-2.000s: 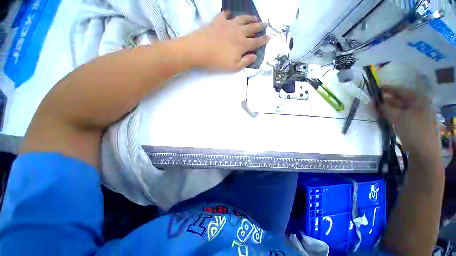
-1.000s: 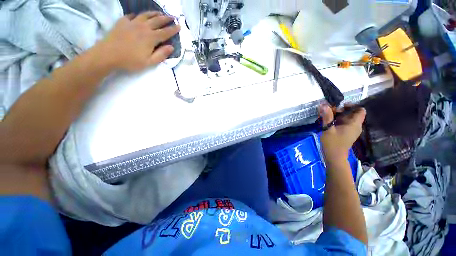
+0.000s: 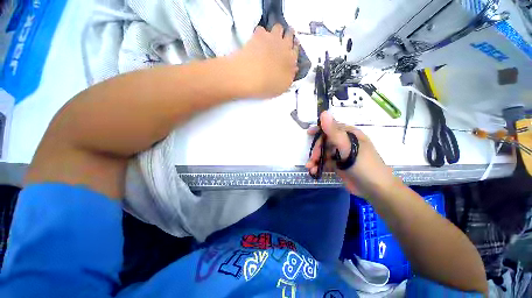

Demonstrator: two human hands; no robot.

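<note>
Pale ribbed garment fabric lies bunched at the upper left and also hangs over the table's front edge. A smooth dark grey panel lies at its right side. My left hand rests on the grey panel with its fingers over it; whether it grips the panel is hidden. My right hand holds black scissors by the loop handles, blades pointing up beside the presser foot. The blades look close together and lie just right of the panel, apart from it.
Green snips, a slim silver tool and a second pair of black scissors lie right of the needle. A yellow tool lies behind. The scale runs along the front edge. A blue crate stands below.
My right hand has moved from the table's right front edge to beside the needle, now clearly holding scissors. The view has swung back left. My left hand remains on the grey panel.
</note>
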